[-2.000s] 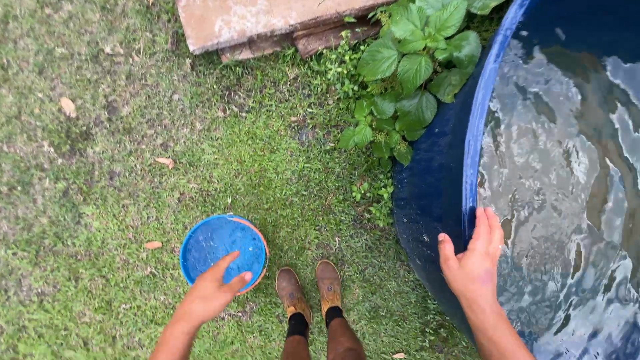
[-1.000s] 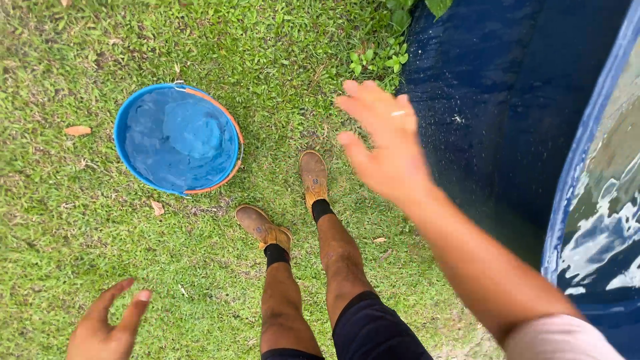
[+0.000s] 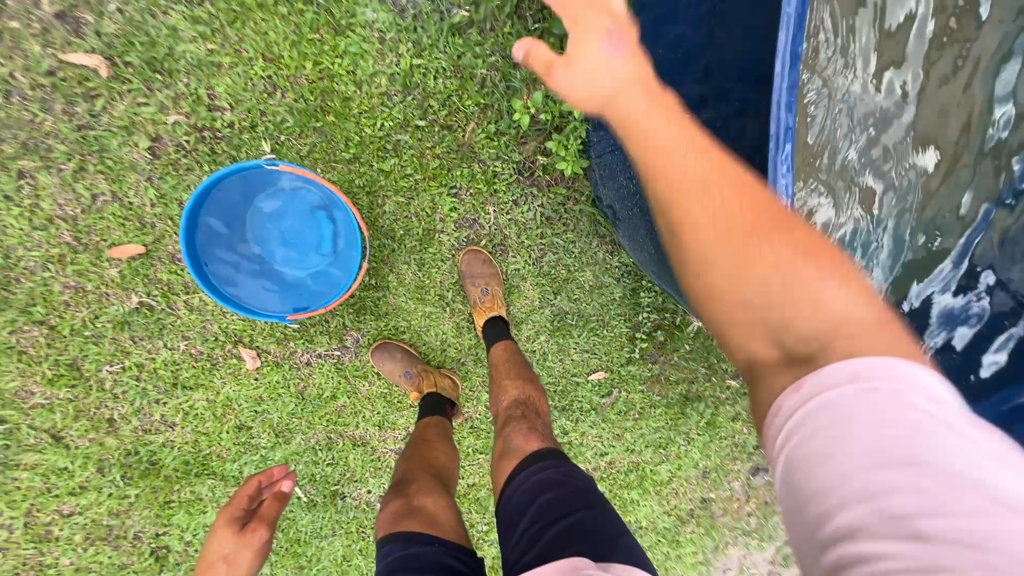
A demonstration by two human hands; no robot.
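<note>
A round blue bucket (image 3: 276, 240) of clear water stands on the grass, its wire handle with orange tubing lying along the right rim. Below it, near the bottom edge, my left hand (image 3: 244, 520) hangs with nothing in it, fingers loosely curved and thumb near them. My right hand (image 3: 596, 56) reaches to the top of the view, thumb spread; its fingertips are cut off by the frame edge. It hovers over the grass border beside the dark blue wall of a large water-filled pool (image 3: 784, 104). No object shows in it.
My boots (image 3: 482, 288) stand on the grass between the bucket and the pool. Small leafy weeds (image 3: 568, 152) grow at the foot of the pool wall. Dry leaves (image 3: 126, 251) lie about on the lawn.
My right hand has left the pool rim, where it was two seconds ago, and has since reached farther up the view. My left hand was over the bucket and is now below it. The view has shifted.
</note>
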